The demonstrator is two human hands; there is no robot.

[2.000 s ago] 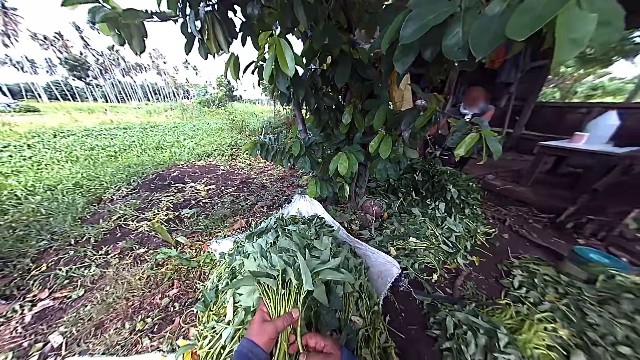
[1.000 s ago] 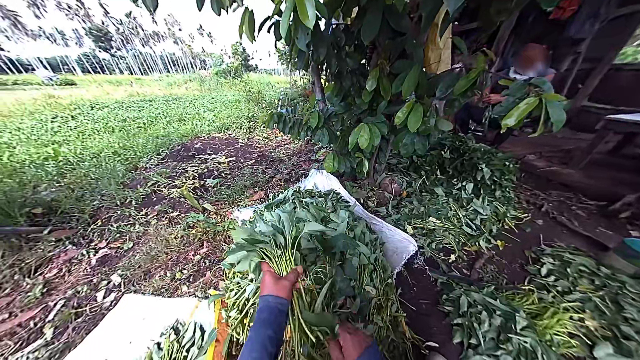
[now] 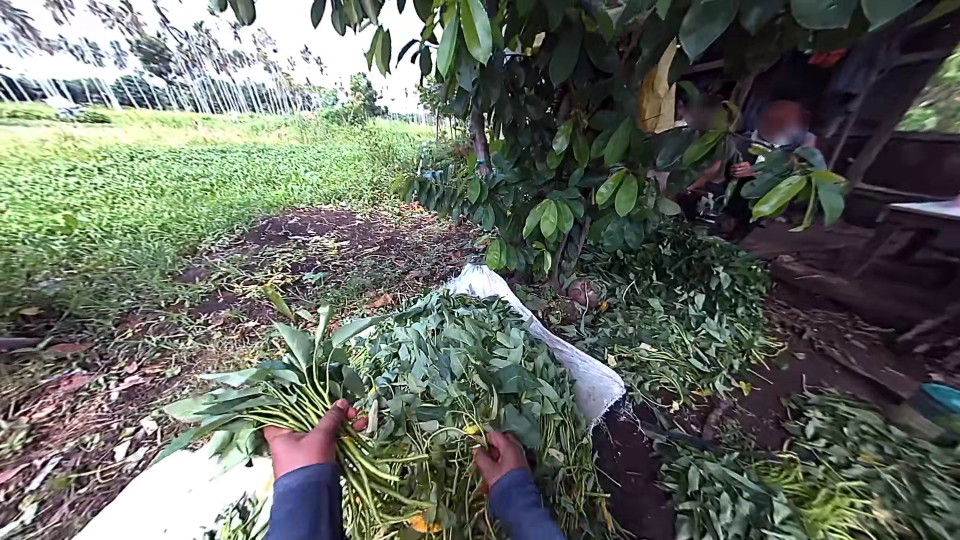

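Observation:
My left hand (image 3: 311, 439) grips a bunch of leafy green stems (image 3: 274, 394), its leaves fanned to the upper left and its stem ends hanging toward the lower right. A large heap of cut greens (image 3: 450, 360) lies in front of me on a white woven sack (image 3: 581, 367). At the heap's near right side, my right hand (image 3: 499, 457) has its fingers closed on a thin stem (image 3: 457, 431) with a yellowish leaf. Both forearms wear blue sleeves.
More piles of greens lie at right (image 3: 675, 322) and lower right (image 3: 855, 465). A pale sheet (image 3: 180, 502) is at lower left. A leafy tree (image 3: 555, 135) overhangs the heap. Two people sit behind its branches, near a table (image 3: 926, 210). A teal basin (image 3: 941, 401) stands at the right edge.
My left hand, with its bunch, has moved left off the heap's middle toward the pale sheet. My right hand has risen a little and now pinches a stem.

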